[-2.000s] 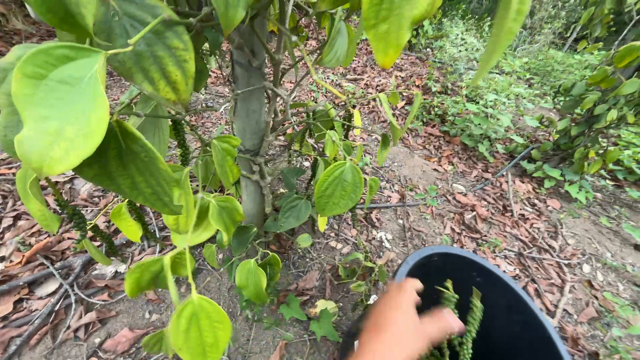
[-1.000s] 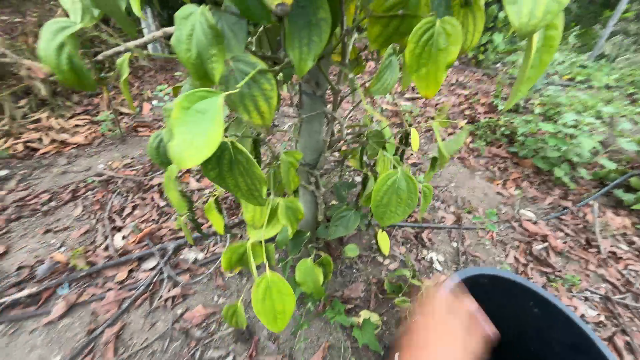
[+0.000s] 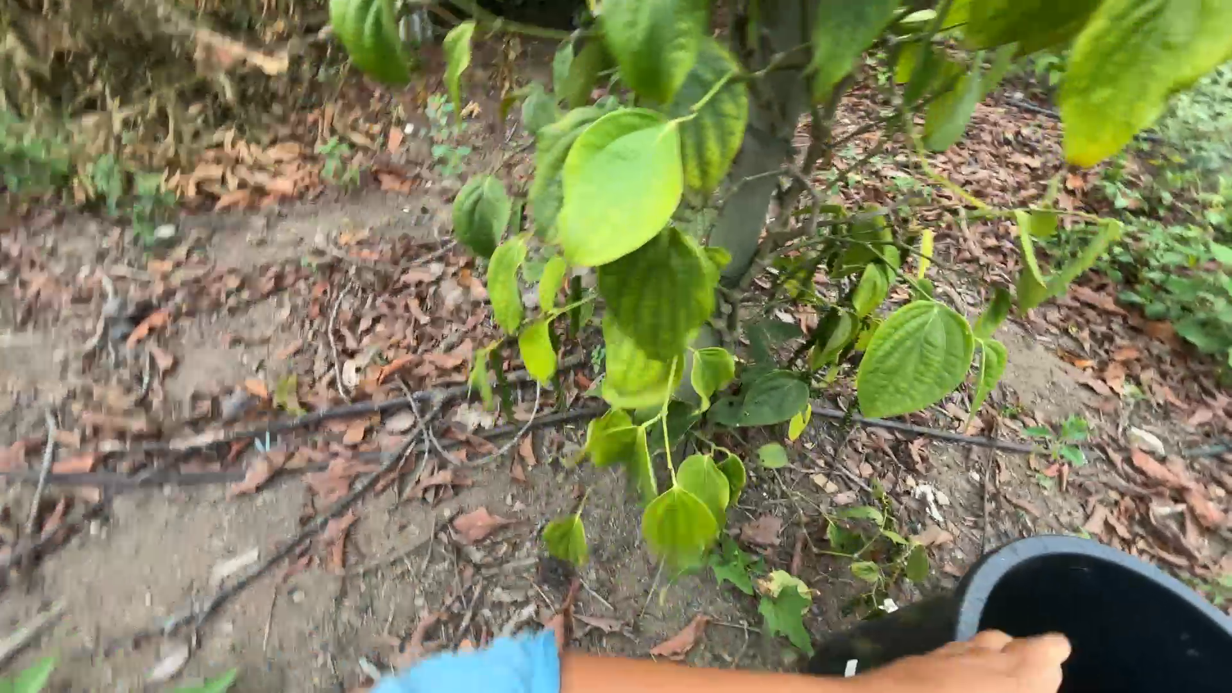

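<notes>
My left hand, on a forearm with a light blue sleeve, is at the bottom right with its fingers curled over the near left side of a black plastic bucket. Whether it grips the rim cannot be told. My right hand is out of view. A pepper vine with broad green and yellowish leaves climbs a grey upright trunk behind and left of the bucket. A low shoot with several small leaves hangs to the left of the bucket. The part of the bucket's inside that shows is dark.
A thin dark hose runs over the ground past the trunk's foot. Dry twigs and brown fallen leaves cover the soil at left. Green undergrowth grows at the right edge.
The view has swung left. My left hand was over the bucket with its fingers apart, beside green pepper spikes; now its fingers are curled at the bucket's side and the spikes are out of sight.
</notes>
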